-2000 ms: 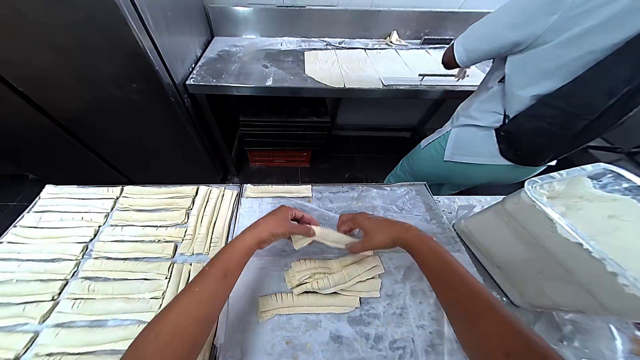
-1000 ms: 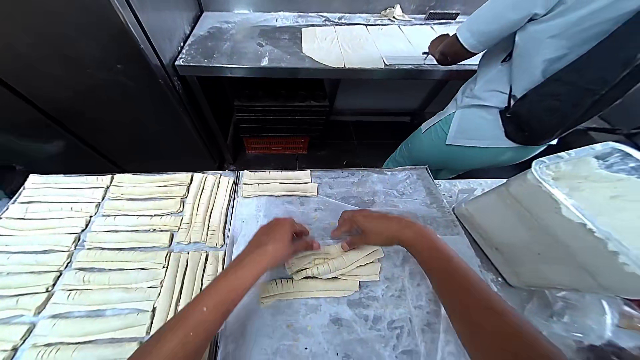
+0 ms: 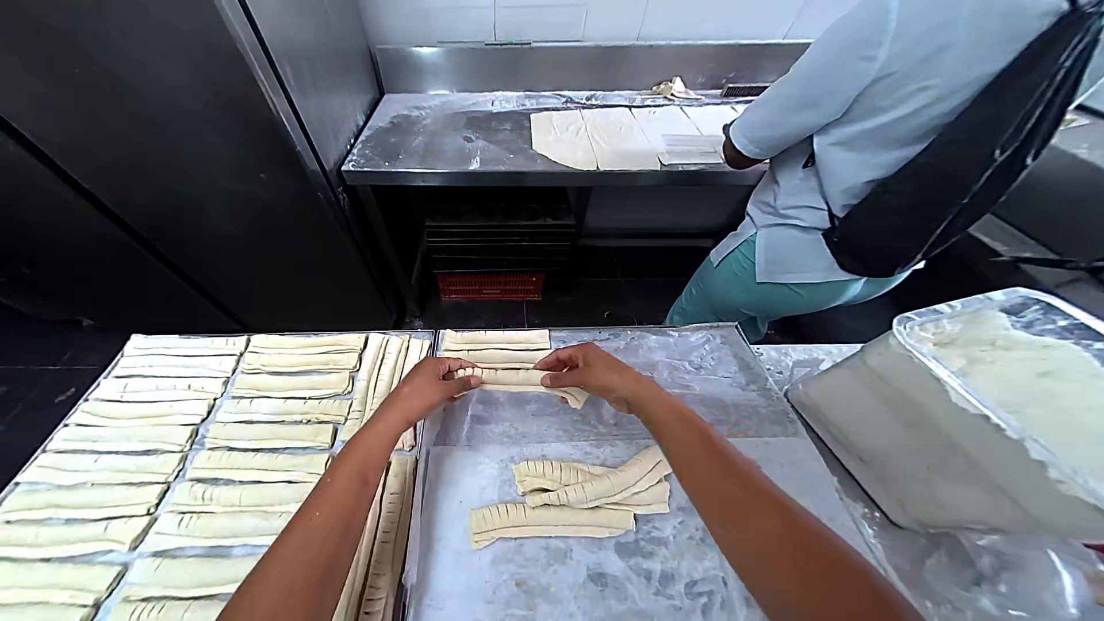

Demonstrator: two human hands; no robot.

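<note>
Both hands pinch one pale strip of filled dough with slits (image 3: 511,378), held level over the upper left of a lined metal tray (image 3: 690,362). My left hand (image 3: 434,388) grips its left end and my right hand (image 3: 593,373) its right part, where the end droops. Just beyond them, dough strips (image 3: 496,340) lie along the tray's far left edge. Nearer to me, several slit strips (image 3: 599,485) are piled loosely across one another, with another strip (image 3: 552,523) in front of them.
A second tray on the left holds rows of dough strips (image 3: 267,466). At right stands a large plastic tub of flour (image 3: 940,431), with clear plastic (image 3: 1018,561) near it. Beyond, a person (image 3: 828,147) works at a steel counter (image 3: 457,138) with dough sheets (image 3: 617,138); a red crate (image 3: 490,285) sits below.
Both hands have gone from the loose pile to the tray's upper left with a strip between them. The pile is smaller. The co-worker's arm has moved over the dough sheets.
</note>
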